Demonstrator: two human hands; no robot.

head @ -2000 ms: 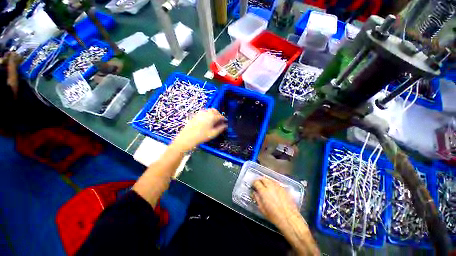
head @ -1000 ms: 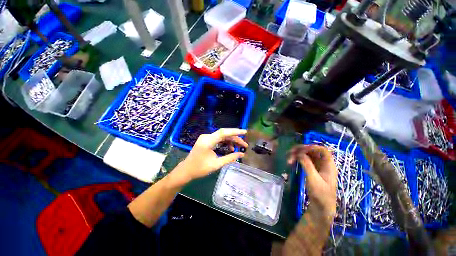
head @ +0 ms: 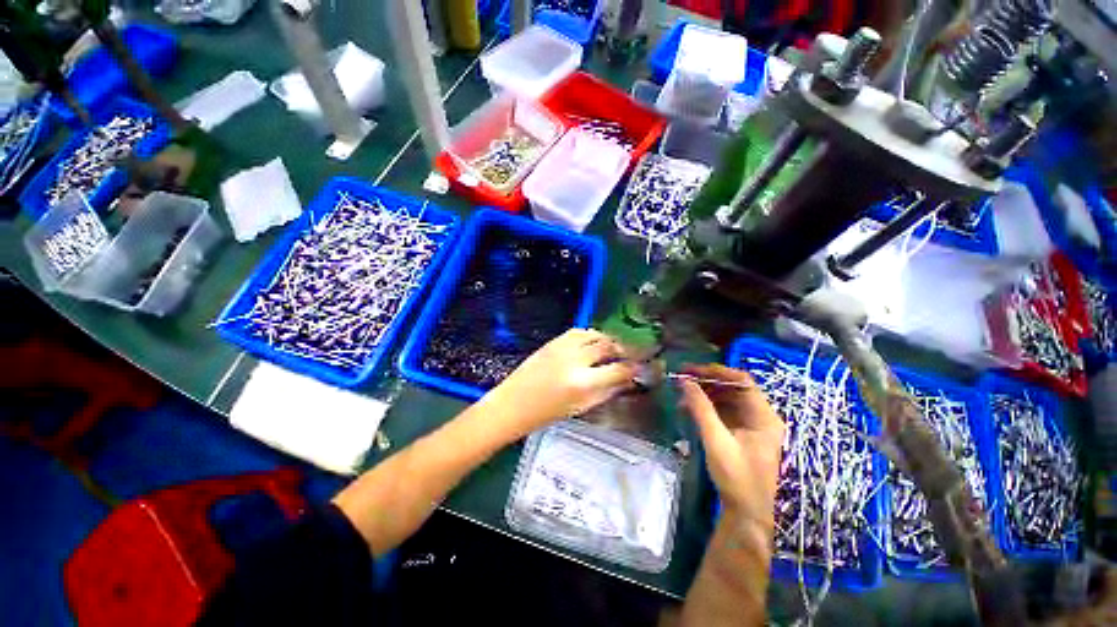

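My right hand (head: 737, 435) holds a thin silver rod (head: 707, 380) between its fingers, pointing left at the base of the green hand press (head: 802, 208). My left hand (head: 576, 377) is at the press fixture with fingertips closed together near the rod's left end. Whether it grips a small dark fitting is hidden by the fingers. The clear plastic box (head: 594, 496) with thin loose pieces lies just below my hands. The blue tray of small dark fittings (head: 410, 355) is left of my left hand.
A blue tray of silver rods (head: 233, 321) stands at left, with a white pad (head: 309, 416) before it. Blue trays of rods (head: 872, 566) stand right, under the wrapped press lever (head: 900, 423). Red trays (head: 649, 123) are behind. A red stool (head: 147, 557) is at lower left.
My left hand has gone from the box side over the dark tray to the press fixture. My right hand has left the clear box and now holds a rod at the fixture.
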